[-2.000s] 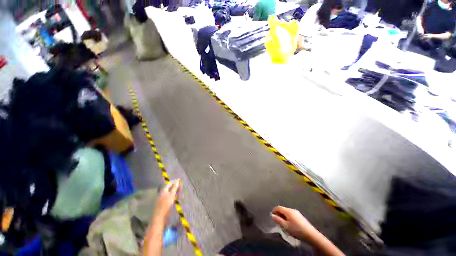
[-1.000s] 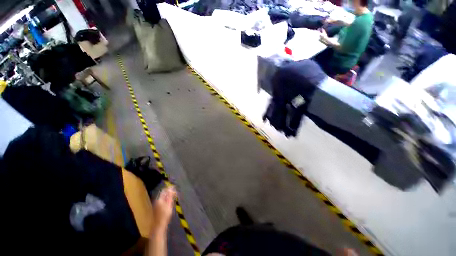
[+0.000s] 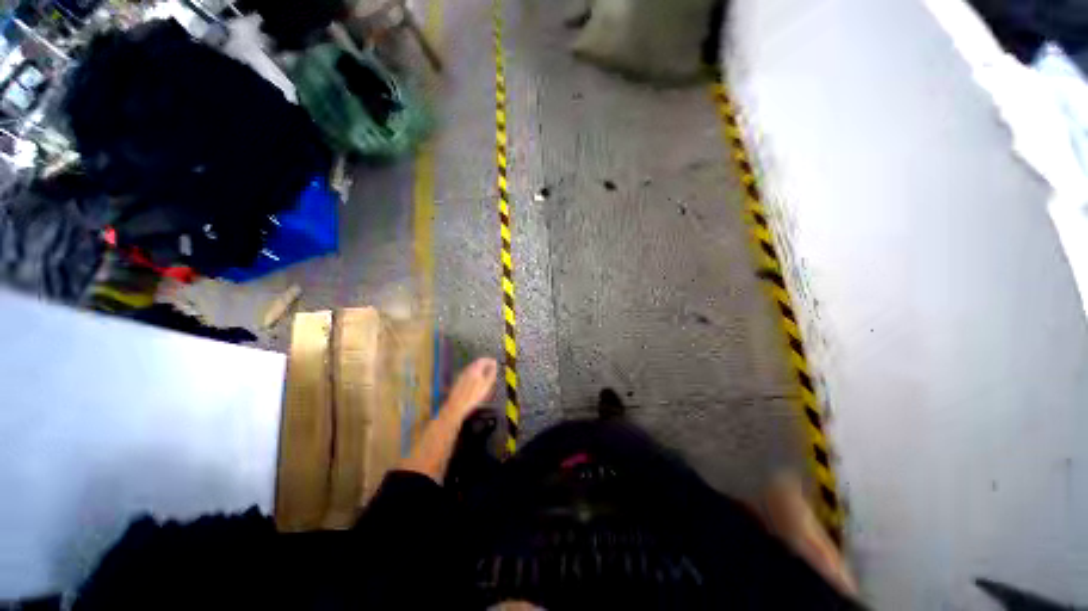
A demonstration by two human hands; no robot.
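My left hand [image 3: 473, 384] hangs over the aisle at lower centre, beside the left tape line. It looks empty and loosely open, slightly blurred. My right hand [image 3: 797, 516] is a blurred shape at lower right, near the right tape line; its fingers cannot be made out and nothing shows in it. Neither hand touches any work. Nearest on the left is a yellow-brown carton [image 3: 334, 418] beside a white table [image 3: 131, 418]. My black top fills the bottom centre, and a dark shoe tip shows on the grey floor.
Yellow-black tape [image 3: 507, 275] edges the aisle on the left, with another line on the right. A blue crate [image 3: 298, 233] with a black cloth heap [image 3: 179, 131], and a green bundle [image 3: 370, 107], stand upper left. A khaki sack [image 3: 650, 36] stands ahead. A long white surface [image 3: 907, 298] runs along the right.
The view has turned down and moved along the aisle. The carton is now close at left; the person in green and the draped garments have left view. My right hand shows more than one second ago.
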